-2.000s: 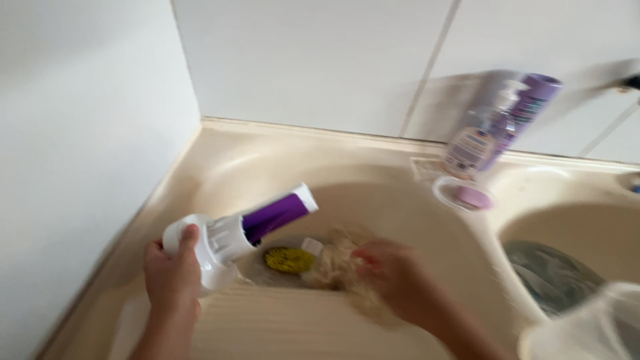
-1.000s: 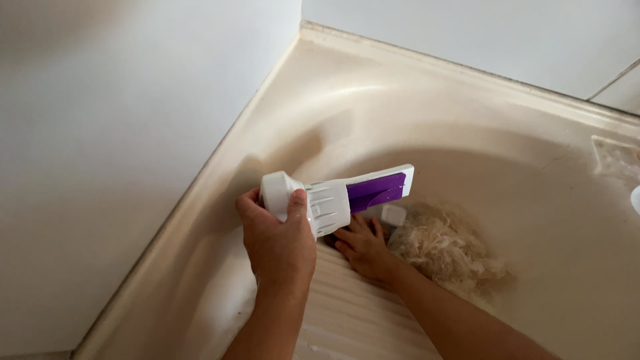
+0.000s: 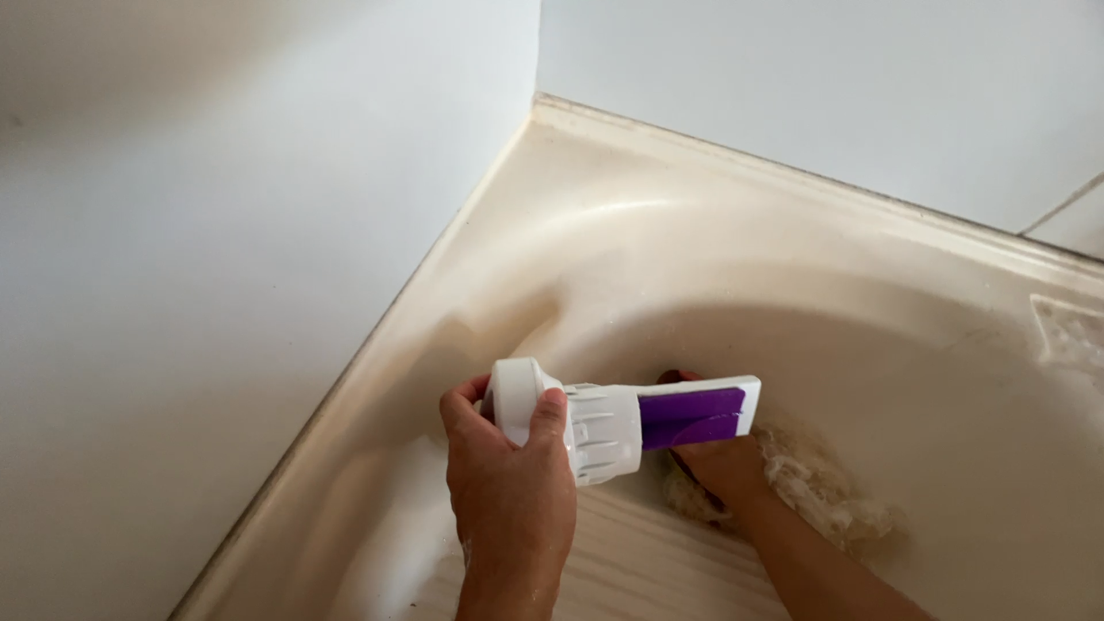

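My left hand [image 3: 513, 483] grips the round end of a white plastic part [image 3: 604, 431] with a ribbed collar and a flat arm bearing a purple plate [image 3: 694, 418]. The part lies almost level above the basin. My right hand [image 3: 716, 466] is low in the basin behind the arm, which hides part of it. A dark-edged thing shows beside its palm; whether the fingers hold it cannot be told. Pale, stringy wet material [image 3: 828, 492] lies to the right of my right wrist, and some more shows below the hand.
The cream laundry basin [image 3: 914, 388] has a ribbed washboard slope [image 3: 638, 552] at its near side. Its raised rim [image 3: 742, 164] meets pale walls at the far left corner. A shallow soap recess [image 3: 1074, 332] is set in the rim at right.
My right hand has moved from the stringy material to behind the white part. The yellow scrubber seen two seconds ago no longer shows. The view has shifted left, leaving the bottles outside it.
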